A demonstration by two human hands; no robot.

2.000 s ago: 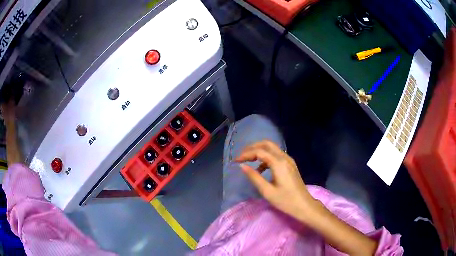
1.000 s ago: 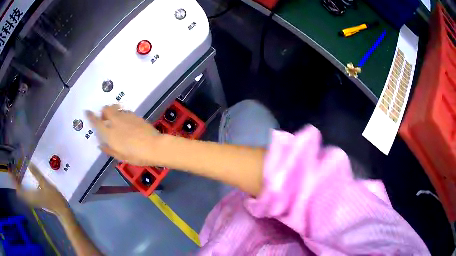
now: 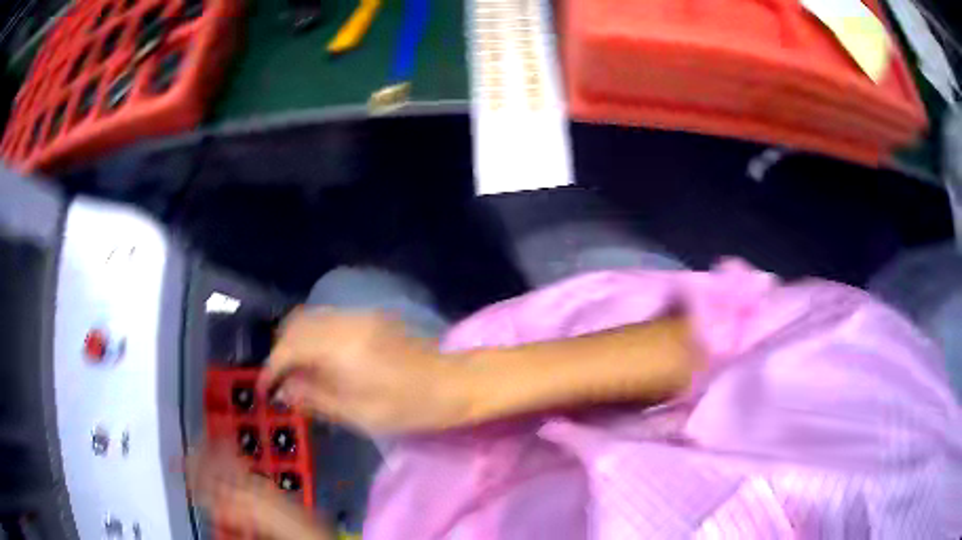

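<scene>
The small red tray [image 3: 214,422] sits low beside the machine, with black round units [image 3: 283,440] in its pockets. My right hand [image 3: 364,369] is over the tray's upper right corner with fingers curled down. A dark shape shows at its fingertips, but blur hides whether it grips a unit. My left hand [image 3: 237,494] is blurred over the tray's lower part; I cannot tell whether it holds anything. The label strip [image 3: 524,148] hangs over the bench edge, its white end toward me.
The white button machine [image 3: 111,396] is at left. On the green bench [image 3: 285,79] are a loaded red foam tray [image 3: 179,105] at left, a yellow tool [image 3: 354,25], a blue stick [image 3: 409,40], a tan scrap [image 3: 389,97] and stacked red foam trays [image 3: 728,84] at right.
The view has turned right toward the bench, and the loaded foam tray has come into view. My right hand has left the button panel for the small tray. My left hand has also moved to the tray.
</scene>
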